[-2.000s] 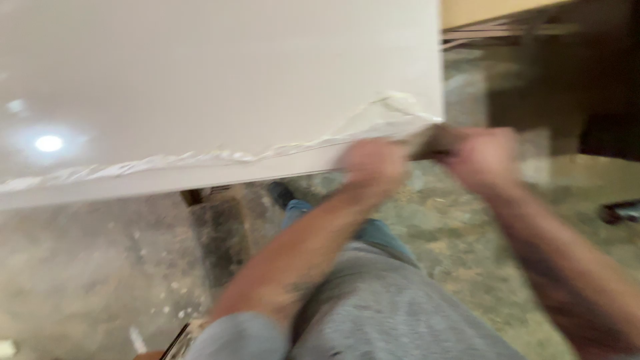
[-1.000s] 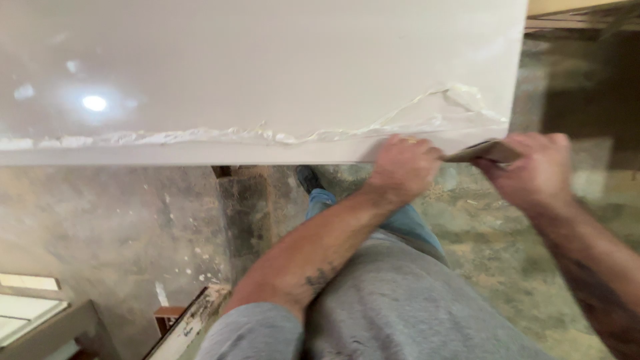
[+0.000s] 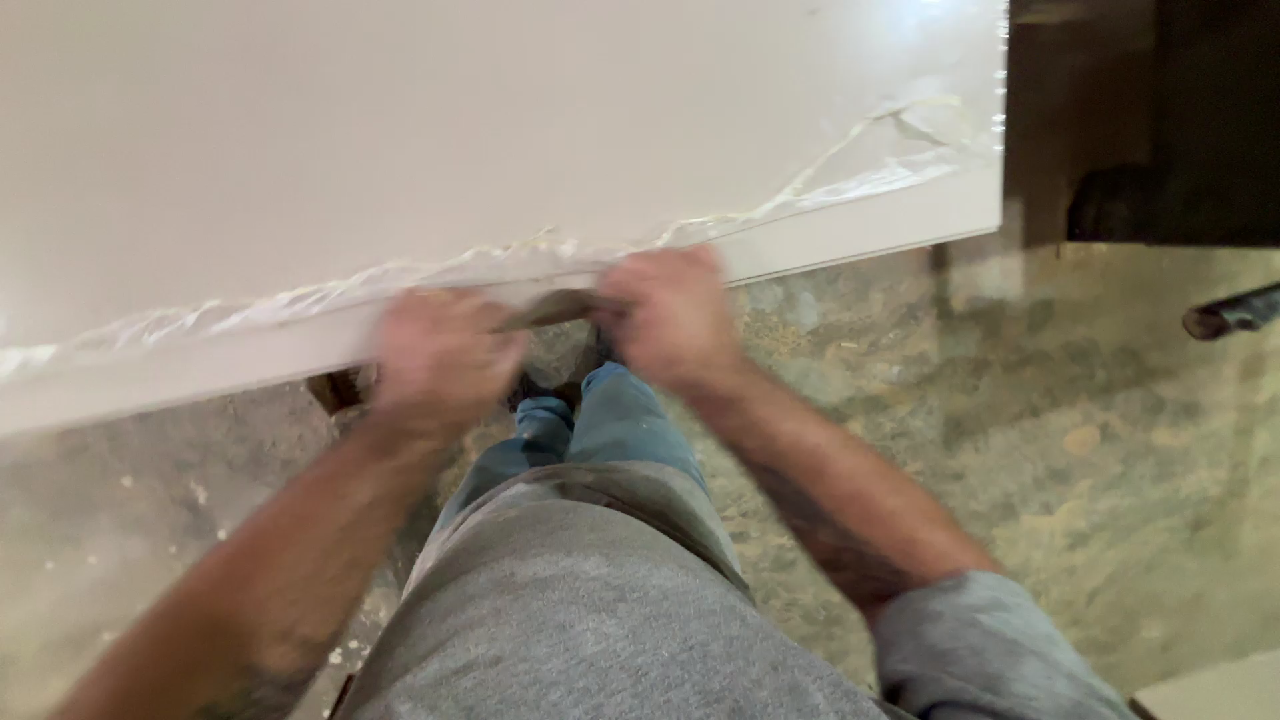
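A brownish strip, perhaps sandpaper (image 3: pixel 556 308), is stretched and bent between my two hands at the near edge of a large white panel (image 3: pixel 450 130). My left hand (image 3: pixel 440 350) grips its left end, and my right hand (image 3: pixel 672 310) grips the other end. Both hands are blurred and lie at the panel's edge. Torn clear plastic film (image 3: pixel 330 292) runs wrinkled along the panel just behind that edge. Toward the right corner the film rises in a loose, peeled fold. Fingers hide the ends of the strip.
Below the panel is a stained concrete floor (image 3: pixel 1050 420), with my shoes and legs under my hands. A dark tube end (image 3: pixel 1215 315) juts in at the right. Behind it stands a dark object (image 3: pixel 1200 120). A brown support (image 3: pixel 338 390) shows under the panel at left.
Both hands have moved left along the panel's edge, away from its right corner, with the brownish strip still held between them. The view has shifted and tilted.
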